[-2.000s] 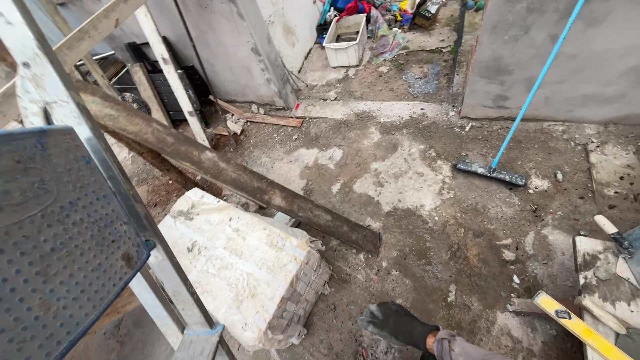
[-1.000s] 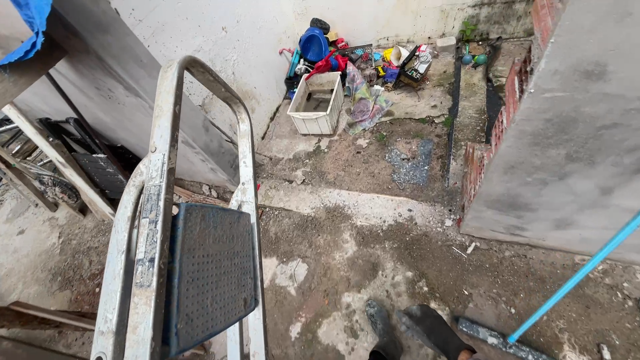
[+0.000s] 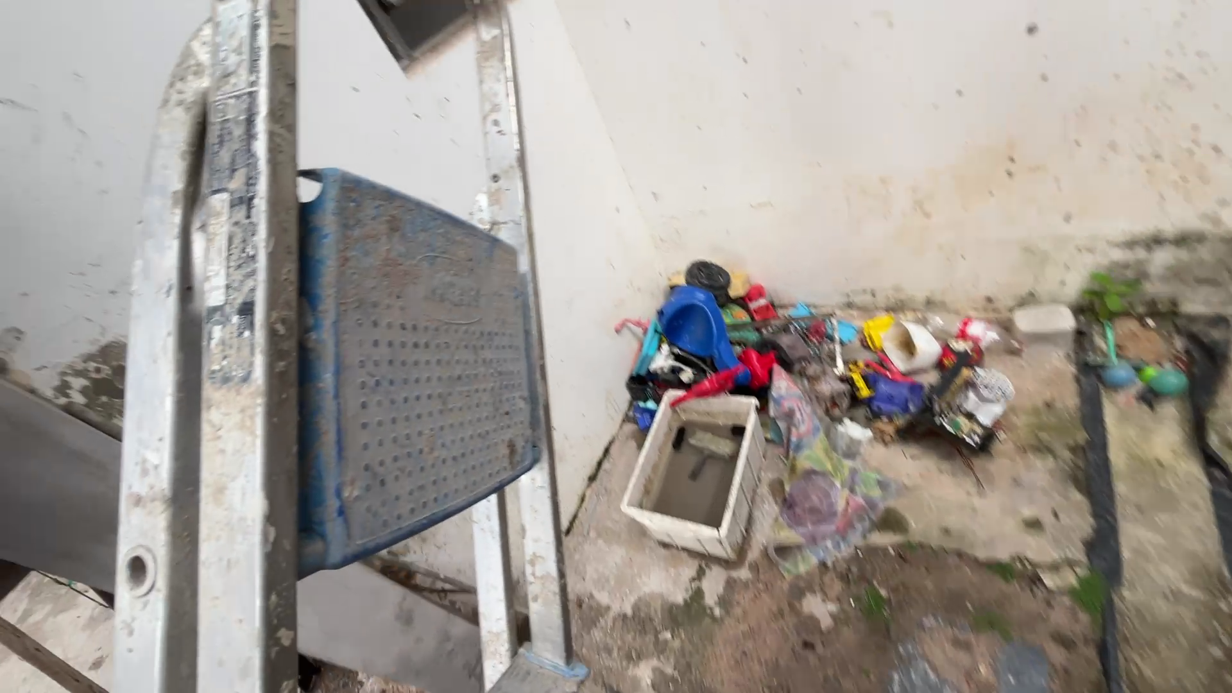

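Neither my left hand nor my right hand shows in the head view, so what they hold or touch is hidden. Close by on the left stands a metal stepladder (image 3: 245, 433) spattered with paint or plaster. Its blue-edged, dimpled plastic platform (image 3: 433, 356) is tilted up on edge between the rails. Beyond it, a white plastic crate (image 3: 746, 462) sits on the concrete floor, with some grey matter inside.
A heap of colourful plastic items, with a blue one (image 3: 693, 325) on top, lies against the stained white wall (image 3: 866, 144). A patterned plastic sheet (image 3: 828, 500) is spread beside the crate. Dark strips (image 3: 1097, 481) run along the floor at the right.
The view has swung up and left, so the blue-handled broom, the feet and the wrapped bundle are out of sight. The ladder now fills more of the left side.
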